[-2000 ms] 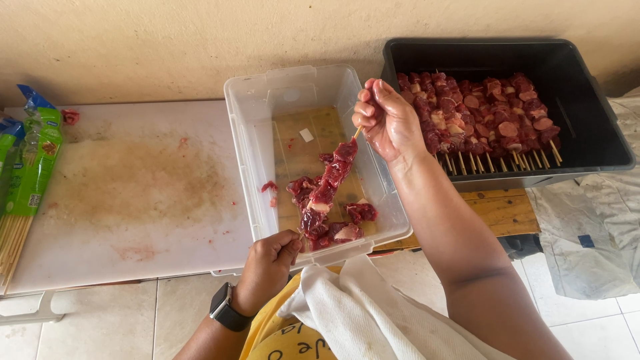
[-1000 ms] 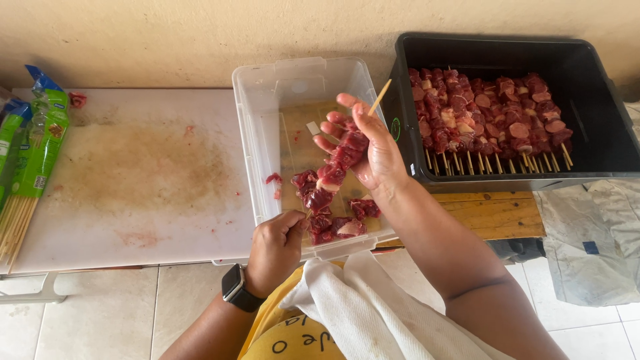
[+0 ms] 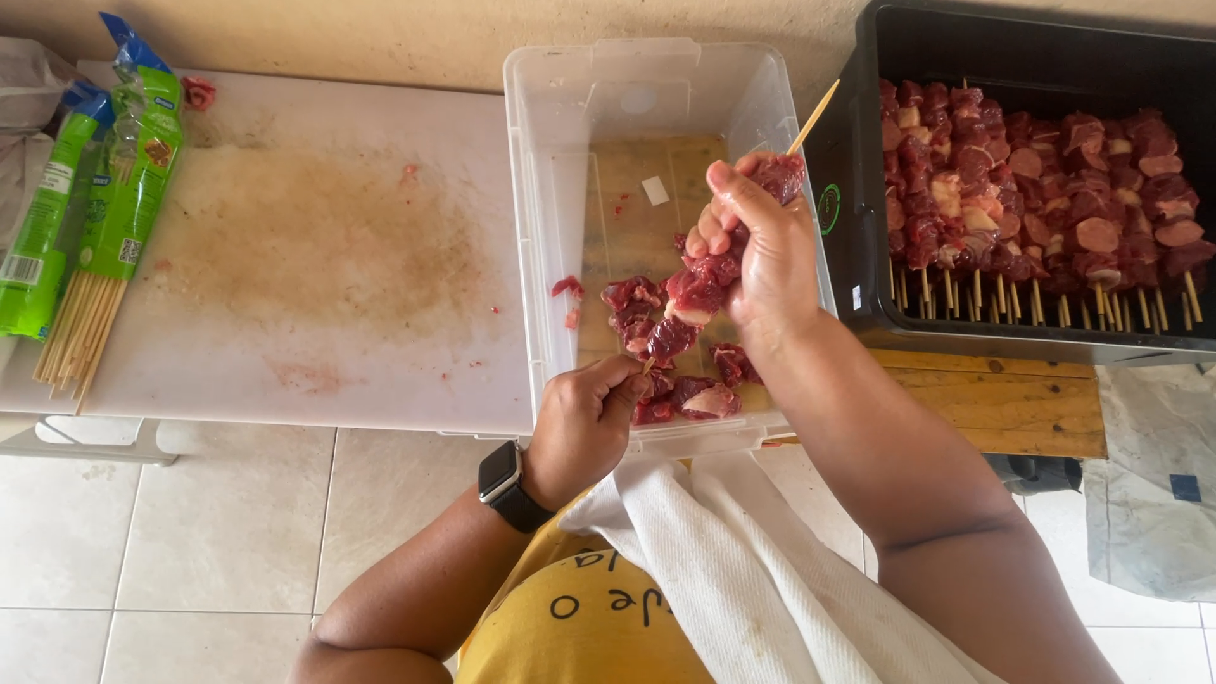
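Observation:
A wooden skewer threaded with raw red meat chunks (image 3: 701,283) slants over a clear plastic bin (image 3: 521,190). My left hand (image 3: 591,408) pinches its lower tip at the bin's near edge. Around the upper meat, my right hand (image 3: 760,237) is closed, and the bare skewer end sticks out above it. Loose meat pieces (image 3: 708,399) lie on the bin's bottom beneath the skewer, with a small white scrap (image 3: 655,190) farther back. To the right, a black plastic tub (image 3: 866,275) holds rows of finished meat skewers (image 3: 1026,190), their wooden ends toward me.
A stained white cutting board (image 3: 380,285) spans the left side. On it lie green packets of wooden skewers (image 3: 133,180) and a meat scrap (image 3: 199,93). A wooden bench (image 3: 997,408) shows under the tub, and a grey plastic sack (image 3: 1149,475) is at the right. A wall stands behind.
My right hand has gone from the skewer's upper end to around the threaded meat, loosely open one second ago and now closed. My left hand stays at the lower end.

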